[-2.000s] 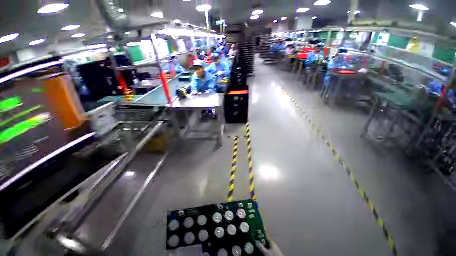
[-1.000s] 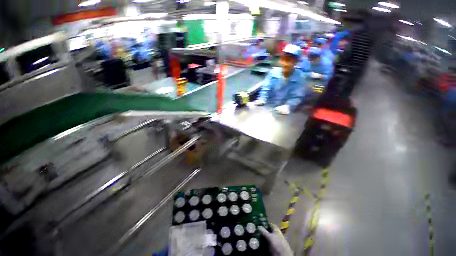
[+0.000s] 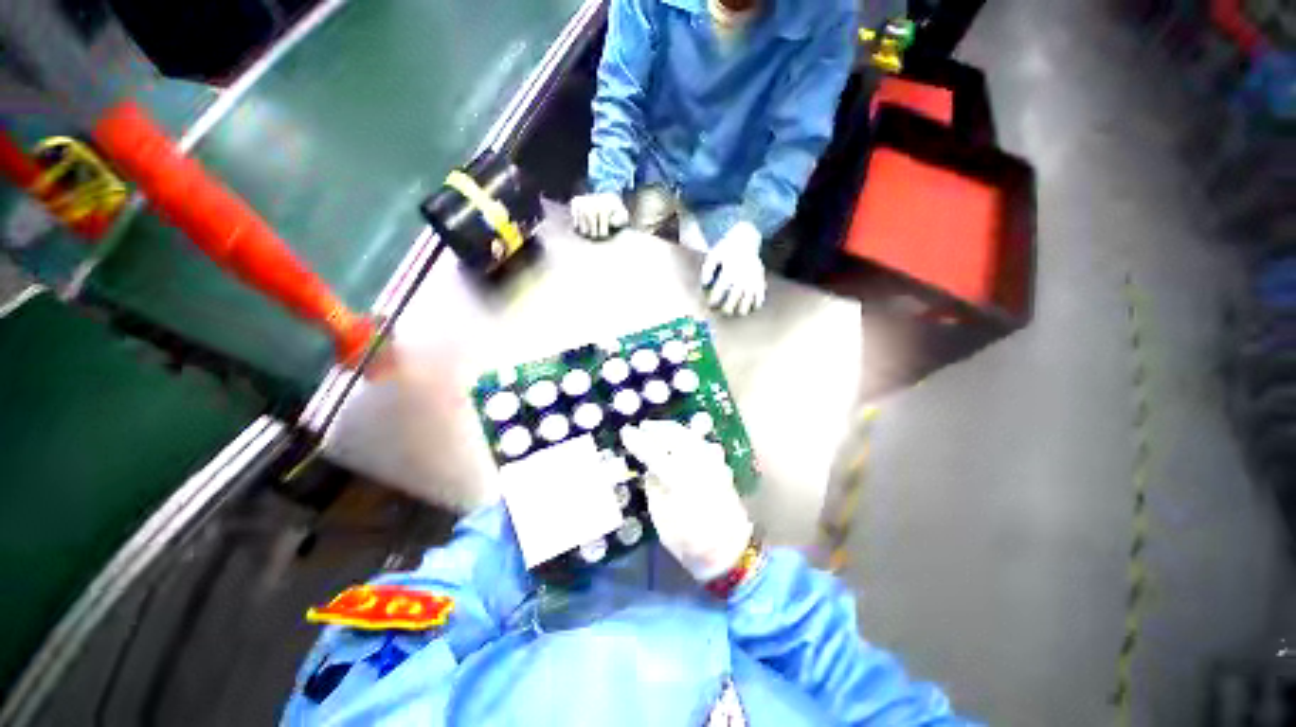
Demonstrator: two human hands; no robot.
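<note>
A green circuit board [image 3: 732, 443] with rows of pale-topped capacitors is in front of my chest, over a pale table [image 3: 803, 376]. A white paper sheet [image 3: 559, 500] lies on its near left part. My right hand [image 3: 689, 497], in a white glove, is over the board's near right part, fingertips among the capacitors beside the paper. Whether it grips anything is unclear. My left sleeve [image 3: 476, 568] reaches to the board's near left side. My left hand is hidden there. Whether the board touches the table is unclear.
A person in blue [image 3: 718, 107] with white gloves stands across the table. A black roll with a yellow band [image 3: 483, 216] is at its left edge. Red-topped black bins [image 3: 927, 220] stand at the right. A red post [image 3: 235, 234] and green conveyor [image 3: 363, 107] are at the left.
The view has moved up to the table and the other person. My right hand has left the board's right edge and moved over its face. My left sleeve now shows more.
</note>
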